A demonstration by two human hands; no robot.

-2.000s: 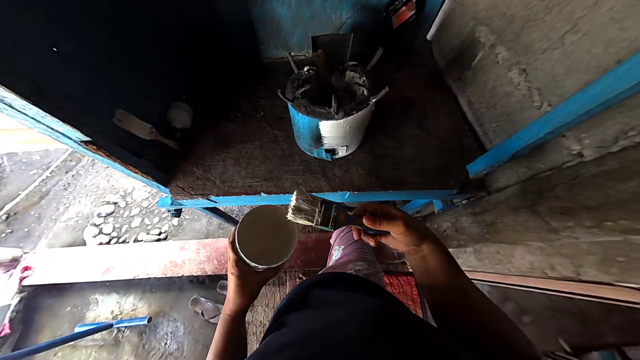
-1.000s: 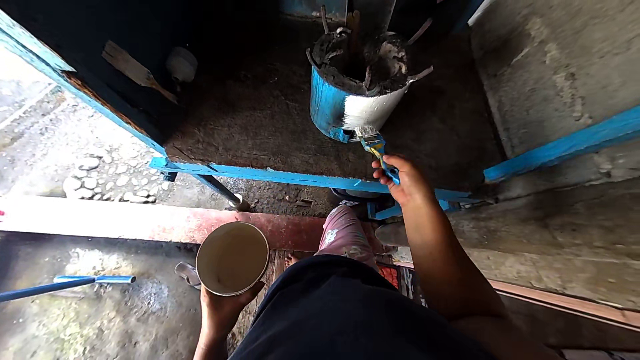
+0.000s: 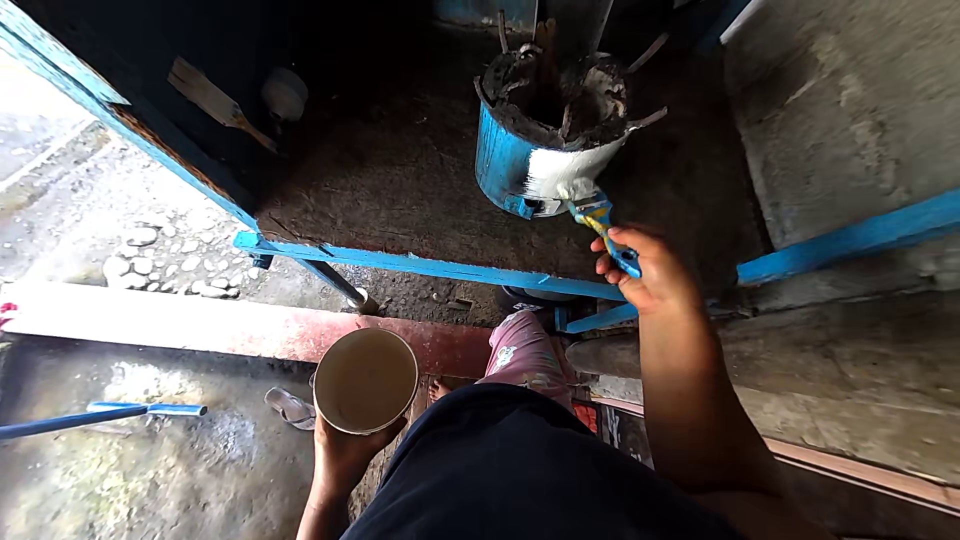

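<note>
My right hand (image 3: pixel 649 270) grips the blue handle of a paintbrush (image 3: pixel 596 214), its bristles touching the lower side of a round charcoal stove (image 3: pixel 502 161). The stove's side is blue at the left and white at the front and right; its top is charred, with metal prongs around the rim. Below and to the left, my left hand (image 3: pixel 349 450) holds a round tub (image 3: pixel 366 381) with pale contents, its opening facing up. The fingers under the tub are partly hidden.
The stove stands on a dark wooden platform (image 3: pixel 405 202) with a blue front edge. A wooden spatula (image 3: pixel 214 97) is at the left beside a pale rounded object (image 3: pixel 285 94). A blue beam (image 3: pixel 847 236) borders the right. A slipper (image 3: pixel 291 409) and blue-handled pole (image 3: pixel 146 410) lie on the floor.
Two seconds ago the brush was above the tub's right side; my right hand has since moved it up to the stove. More white shows on the stove's front than one second ago.
</note>
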